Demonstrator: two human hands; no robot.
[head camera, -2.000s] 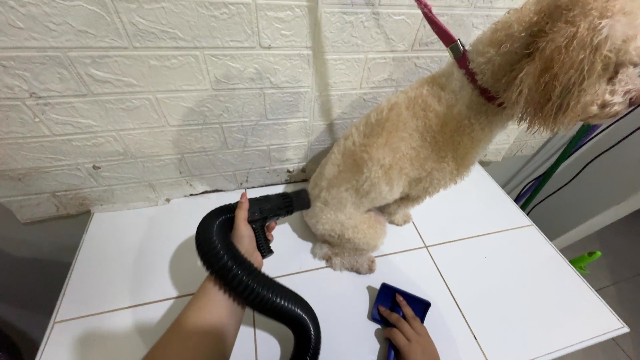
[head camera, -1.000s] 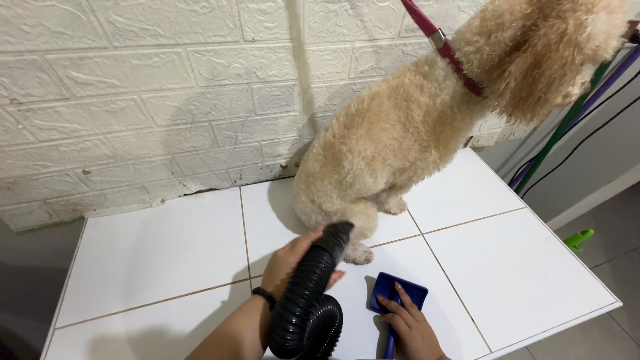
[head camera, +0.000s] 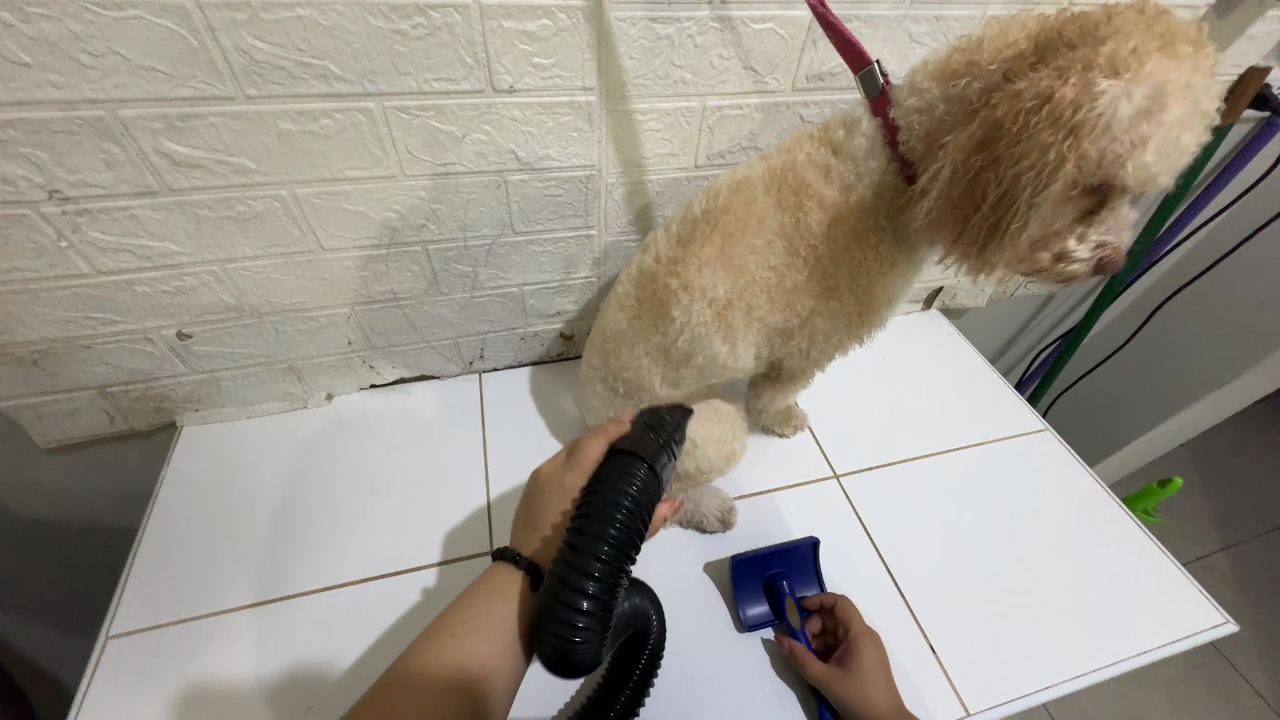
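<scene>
A curly, cream-coloured dog (head camera: 760, 270) sits on the white tiled table (head camera: 330, 500), its head turned to the right. A red grooming loop (head camera: 850, 50) runs around its neck. My left hand (head camera: 570, 490), with a dark beaded bracelet at the wrist, holds the nozzle end of a black corrugated dryer hose (head camera: 600, 560) close beside the dog's hind leg; the hose hides part of the fingers. At the lower right, my right hand (head camera: 845, 650) grips the handle of a blue slicker brush (head camera: 775, 580), whose head rests on or just over the tiles, back side up.
Behind the table stands a white brick-patterned wall (head camera: 300, 200). Green and purple poles and black cables (head camera: 1165, 315) lie past the table's right edge. A bright green plastic object (head camera: 1150, 497) is near the grey floor tiles at far right.
My left hand and the nozzle have moved from behind the dog's rump to its hind leg. My right fingers, earlier spread over the back of the brush head, are now around its handle.
</scene>
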